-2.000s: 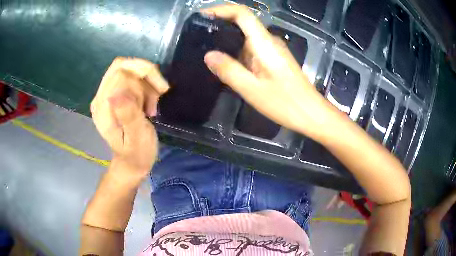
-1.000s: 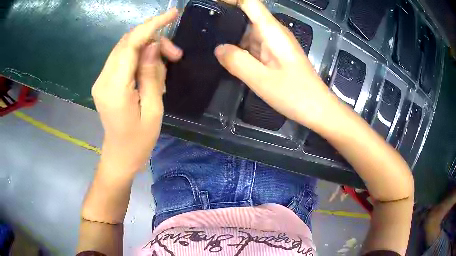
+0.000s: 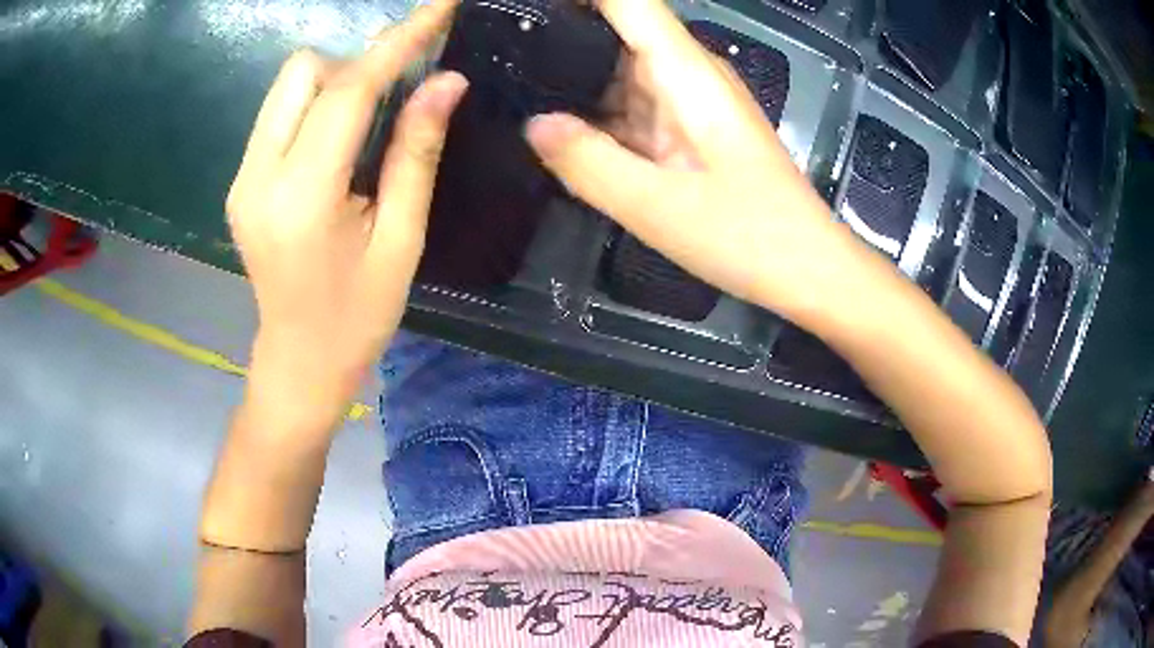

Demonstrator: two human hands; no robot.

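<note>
A black phone case [image 3: 513,76] is held above the left end of a clear blister tray [image 3: 810,120]. My right hand [image 3: 677,158] grips the case's right edge, its thumb over the case's face. My left hand [image 3: 335,177] is at the case's left edge, thumb raised and fingers reaching the upper left corner; whether it grips the case cannot be told. Its fingertips are partly cut off by the top edge. More black cases sit in the tray pockets, one a woven-looking case [image 3: 886,177]. The dark area under the held case is hard to separate from it.
The tray lies on a dark green belt-like bench [image 3: 127,114]. Red metal parts [image 3: 51,253] stand below the bench at left and right. The grey floor has a yellow line [image 3: 139,329]. Another person's arm [image 3: 1107,557] shows at the lower right edge.
My left hand has opened from a curled pose and moved up along the case's left edge. My right hand keeps its hold. The case has shifted slightly upward.
</note>
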